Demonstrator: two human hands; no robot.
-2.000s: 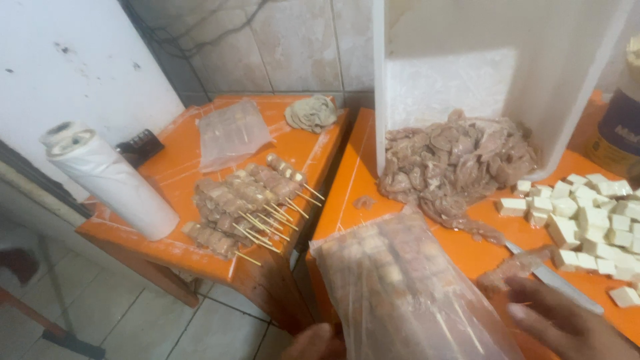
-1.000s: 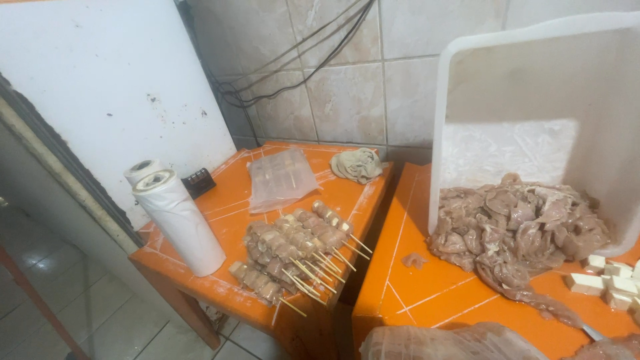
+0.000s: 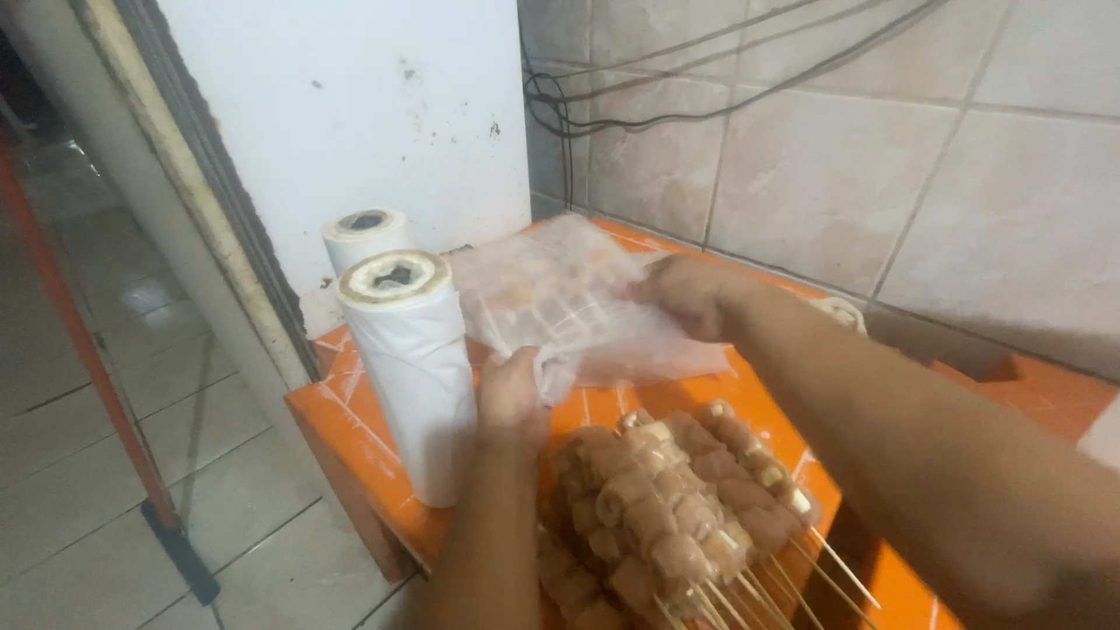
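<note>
My left hand (image 3: 512,389) grips the near left corner of a clear plastic bag of skewers (image 3: 560,306) at the back of the orange table (image 3: 350,402). On the bag's right side my right hand (image 3: 682,293) is closed on the plastic; its fingertips are partly hidden. Skewer sticks show through the film. Nearer to me, below the bag and between my forearms, lies a pile of raw meat and cheese skewers (image 3: 656,499), sticks pointing toward the lower right. Close to my left wrist stands a roll of plastic bags (image 3: 407,367), with a second roll (image 3: 363,229) behind it.
Black cables (image 3: 647,118) hang along the tiled wall. A white panel (image 3: 376,114) rises behind the rolls. A cloth (image 3: 842,313) lies beyond my right forearm. On the left, a squeegee with a red handle (image 3: 114,394) rests on the tiled floor.
Both hands are now on a bag at the back of the left table; two seconds ago they were by the bagged skewers on the right table. The view has swung left and closer.
</note>
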